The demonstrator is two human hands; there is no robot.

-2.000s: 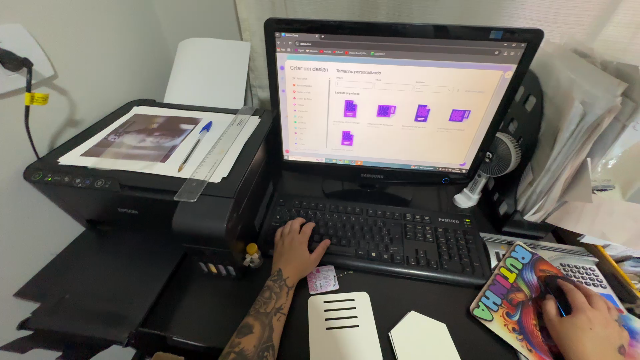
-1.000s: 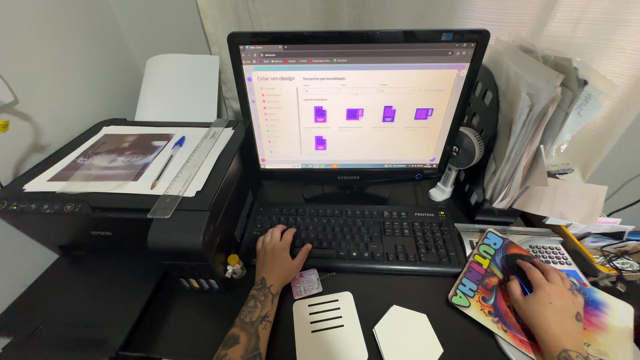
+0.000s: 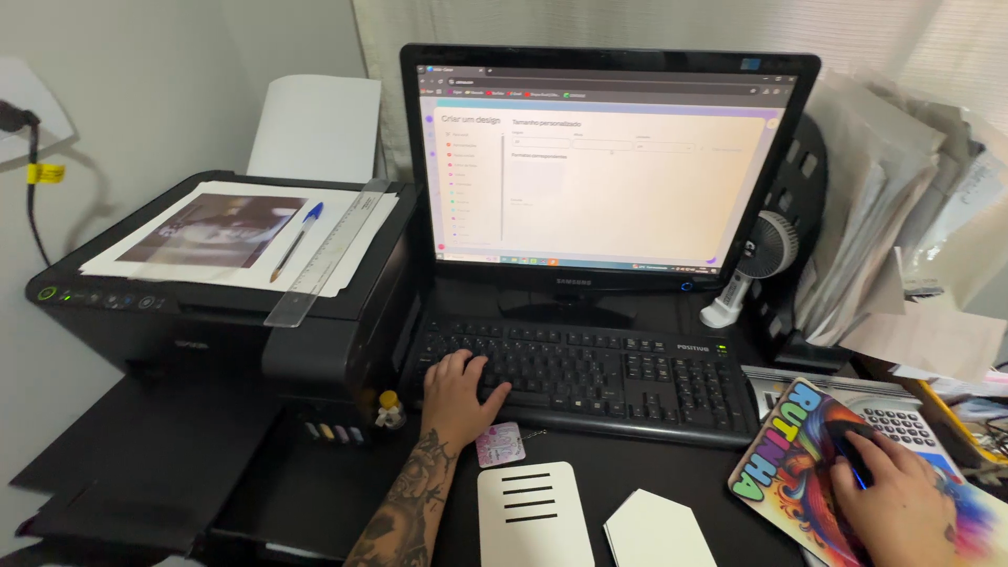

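Observation:
My left hand (image 3: 459, 400) rests with spread fingers on the left part of a black keyboard (image 3: 583, 386). My right hand (image 3: 898, 488) is closed over a black computer mouse (image 3: 854, 457) on a colourful mouse pad (image 3: 803, 472). Behind the keyboard stands a Samsung monitor (image 3: 583, 189), its screen showing a design web page with size fields. Nearer me lie a white card with four black slots (image 3: 531, 535) and white cut pieces with angled corners (image 3: 657, 531). A pink square keychain (image 3: 501, 445) lies beside my left wrist.
On the left, a black printer (image 3: 197, 331) carries printed sheets (image 3: 213, 232), a blue pen (image 3: 295, 242) and a clear ruler (image 3: 331, 252). A small fan (image 3: 756, 256), a black file holder with papers (image 3: 874, 205) and a calculator (image 3: 898, 425) stand or lie at the right.
On the screen, the row of purple icons has gone, leaving a faint pale block. Both hands remain at the keyboard and the mouse.

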